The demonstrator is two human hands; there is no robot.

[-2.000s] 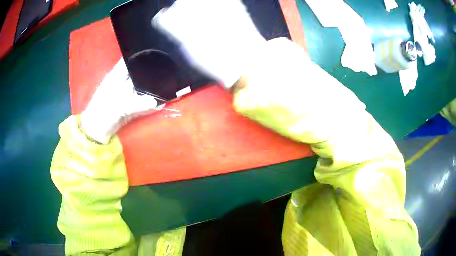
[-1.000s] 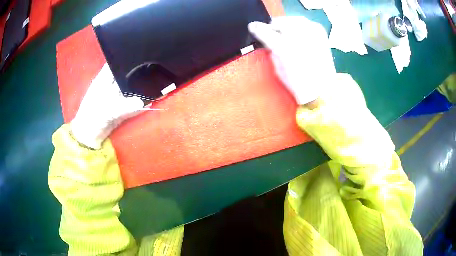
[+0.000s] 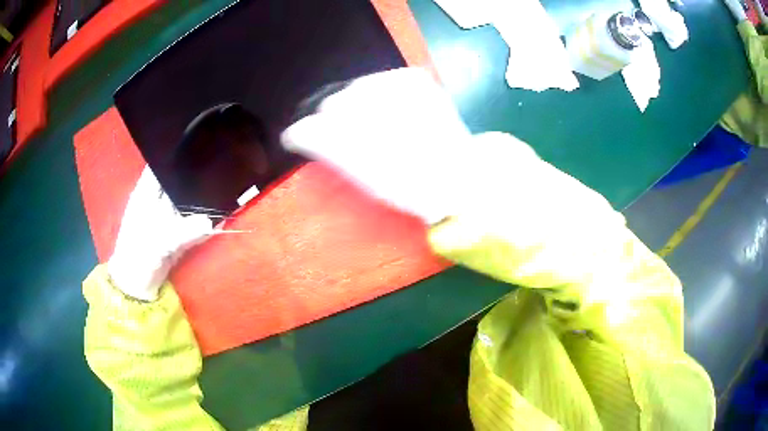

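A glossy black LCD panel [image 3: 278,59] is held tilted above a red foam pad [image 3: 312,244], its top cut off by the frame. A small white tab [image 3: 248,195] shows on its near edge. My left hand [image 3: 160,231], in a white glove, grips the panel's near left corner, with thin white strands beside the fingers. My right hand [image 3: 383,135], gloved and blurred, lies over the panel's near right part. Whether it holds a wipe cannot be told; its fingertips are blurred together.
White wipes [image 3: 539,50] and a squarish dispenser bottle [image 3: 600,46] with a metal top lie right of the pad on the green worktop [image 3: 522,151]. More dark panels on red pads are at upper left. Another person's yellow-green sleeve [image 3: 749,118] shows at the right edge.
My right hand has moved from the panel's right end leftward over its surface. The pad, panel and bottle appear shifted left in view. My left hand still grips the same corner.
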